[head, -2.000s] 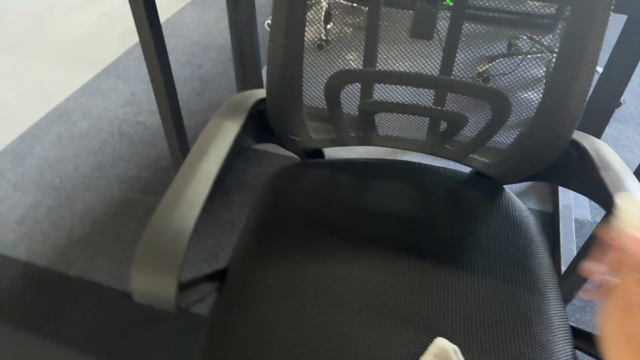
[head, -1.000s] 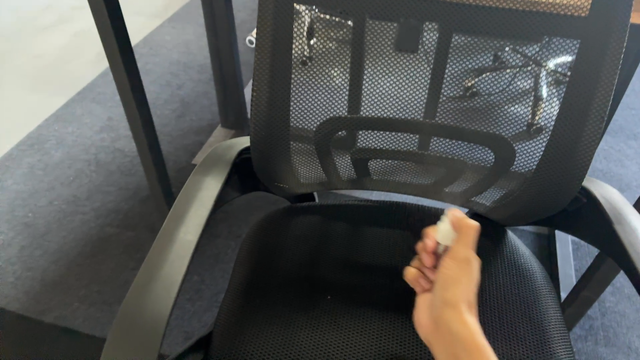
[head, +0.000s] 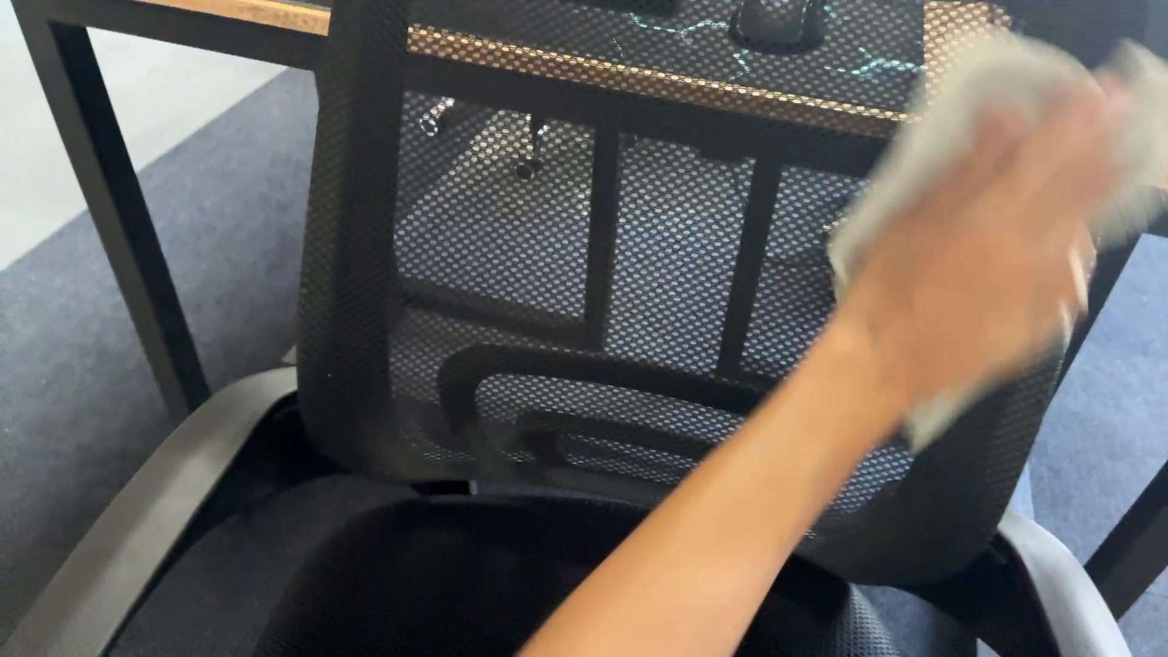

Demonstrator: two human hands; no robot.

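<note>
A black office chair faces me, with its mesh backrest (head: 675, 246) upright in the middle and its dark padded seat (head: 456, 575) below. My right hand (head: 985, 265), blurred, is at the upper right side of the backrest and holds a whitish cloth (head: 949, 137) that spreads out around the fingers. Whether the cloth touches the mesh is hard to tell. The forearm crosses the lower right part of the backrest. My left hand is out of view.
Grey armrests curve at the left (head: 173, 511) and right (head: 1063, 584). Behind the backrest stands a desk with a wooden edge (head: 265, 14) and black metal legs (head: 128, 219). A dark patterned mat (head: 849, 64) bears a computer mouse (head: 778, 23). Grey carpet (head: 55, 365) lies at the left.
My right hand has moved from above the rear of the seat up to the upper right of the backrest. The cloth now shows spread wider. The view has tilted up towards the desk.
</note>
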